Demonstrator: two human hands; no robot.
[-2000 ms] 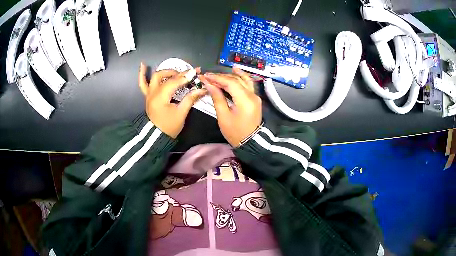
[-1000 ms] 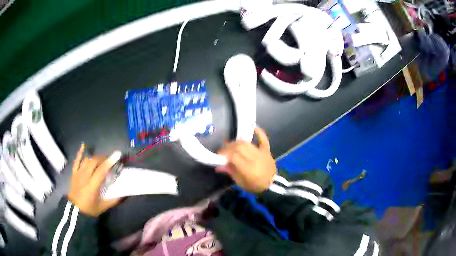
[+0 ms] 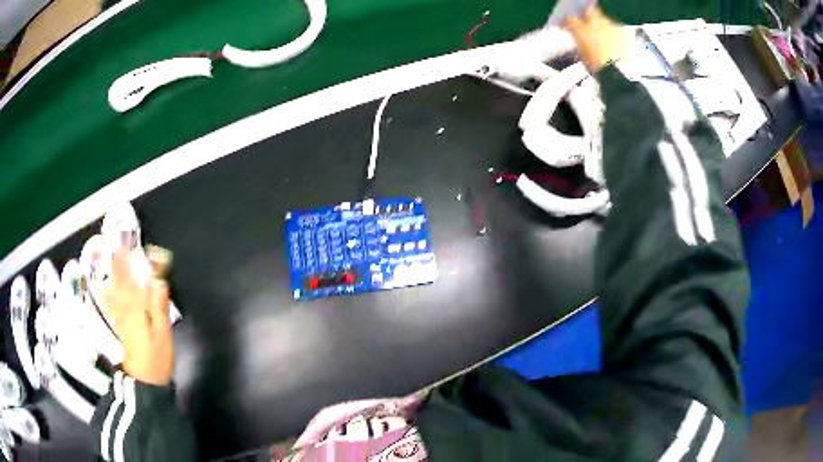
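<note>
My left hand (image 3: 144,320) is over the white half-shell housings at the left. The wide head of one shell (image 3: 120,221) shows above my fingers. Whether my fingers grip it cannot be told. My right hand (image 3: 600,38) is reached out to the upper right, above the bundled white assemblies (image 3: 552,135). A blurred pale thing (image 3: 568,11) is at its fingertips; whether it is held is unclear. The blue test board (image 3: 361,248) lies flat on the black bench with its red terminals along the near edge.
A curved white assembly (image 3: 275,54) and a white shell (image 3: 158,79), joined by a red wire, lie on the green belt (image 3: 54,162) beyond the pale rail (image 3: 226,126). A white cord (image 3: 377,135) lies behind the test board. Blue floor (image 3: 564,347) shows at the right.
My left hand has moved from the shell at the bench's front to the fanned shells. My right hand has reached far up and right. The shell and curved assembly are gone from the bench's middle.
</note>
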